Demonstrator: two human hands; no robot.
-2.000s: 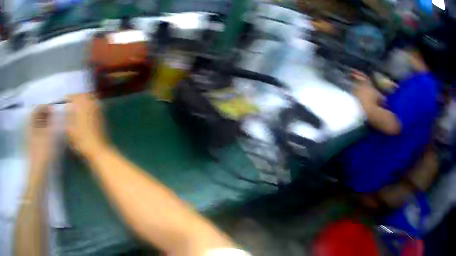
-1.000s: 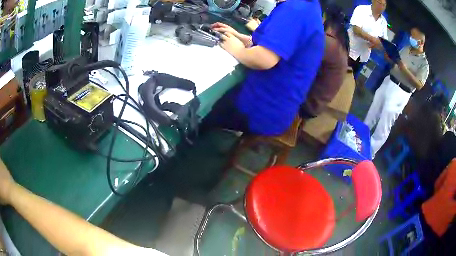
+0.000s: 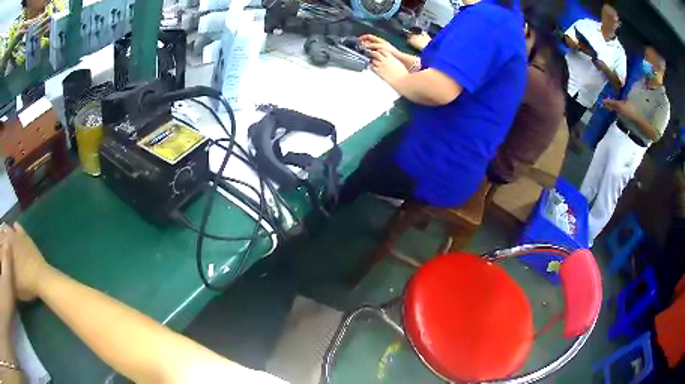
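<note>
My right hand (image 3: 24,259) is at the far left edge, low over the green bench (image 3: 143,270). My left hand (image 3: 5,259) is beside it, mostly cut off by the picture's edge. Whether either holds anything cannot be told. A black station box with a yellow label (image 3: 154,161) stands beyond my right hand, with black cable loops (image 3: 218,195) at its right. A yellow container (image 3: 89,142) stands at its left. A white sheet (image 3: 28,345) shows at the bench edge below my hands.
A reddish-brown box (image 3: 36,146) stands at the back left. A curved black strap (image 3: 293,150) lies by the bench edge. A seated person in blue (image 3: 473,105) handles dark fans (image 3: 338,52). A red chair (image 3: 469,315) and blue crate (image 3: 556,217) stand at right. Two people stand behind.
The view has swung right from the blurred earliest frame, then slightly back left. Both hands were visible earlier; one second ago only part of the right remained. Now more of both shows at the left edge.
</note>
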